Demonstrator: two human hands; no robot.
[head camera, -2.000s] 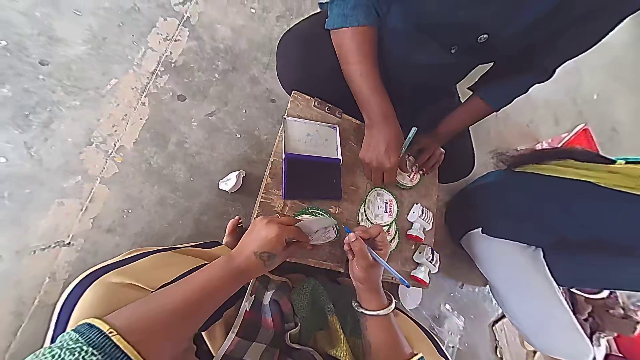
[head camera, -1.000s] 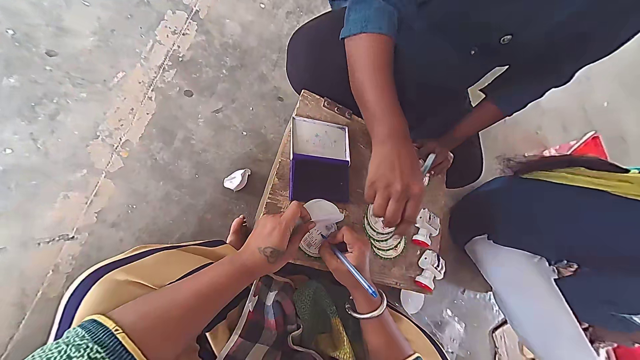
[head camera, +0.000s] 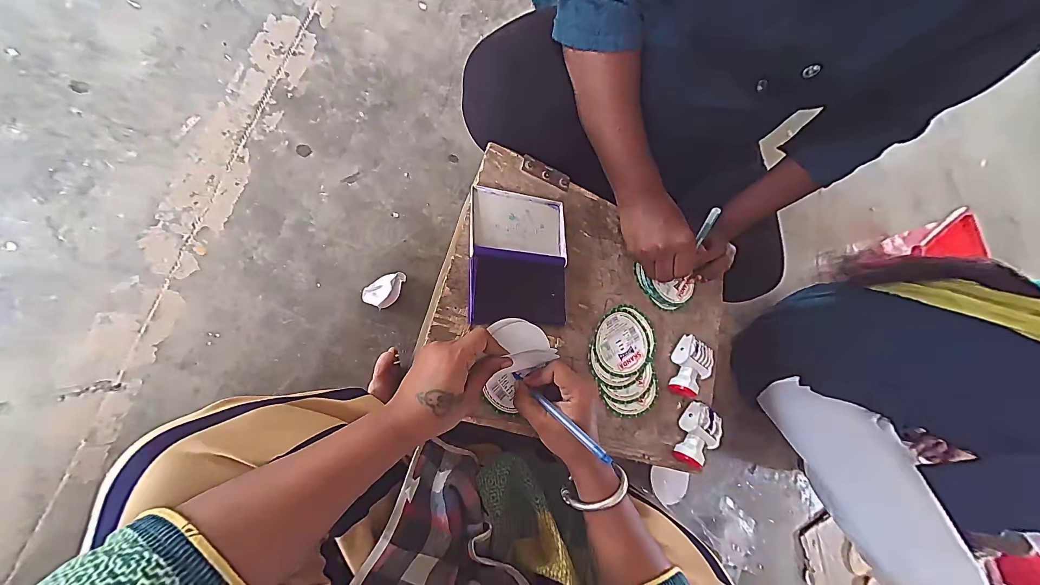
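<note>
At the near left edge of a low wooden board, my left hand (head camera: 455, 374) pinches a lifted white paper disc (head camera: 522, 337) over a round printed label (head camera: 501, 390). My right hand (head camera: 565, 406) holds a blue pen (head camera: 573, 429), its tip at that label. An overlapping stack of round labels with green scalloped rims (head camera: 621, 345) lies to the right of my hands. Beside it stand two white self-inking stamps with red ends (head camera: 692, 366), (head camera: 697, 435). An open purple box with a white lining (head camera: 517, 284) sits beyond my left hand.
Across the wooden board (head camera: 593, 236), another person's hands (head camera: 670, 240) hold a pen over more round labels (head camera: 666, 288). A second person sits at the right. Crumpled white paper (head camera: 383, 290) lies on the concrete floor at left, and a white disc (head camera: 669, 485) lies by the near edge.
My right hand has brought the pen onto the label beside my left hand. The other person's hand has moved from the label stack back to the labels at the far right.
</note>
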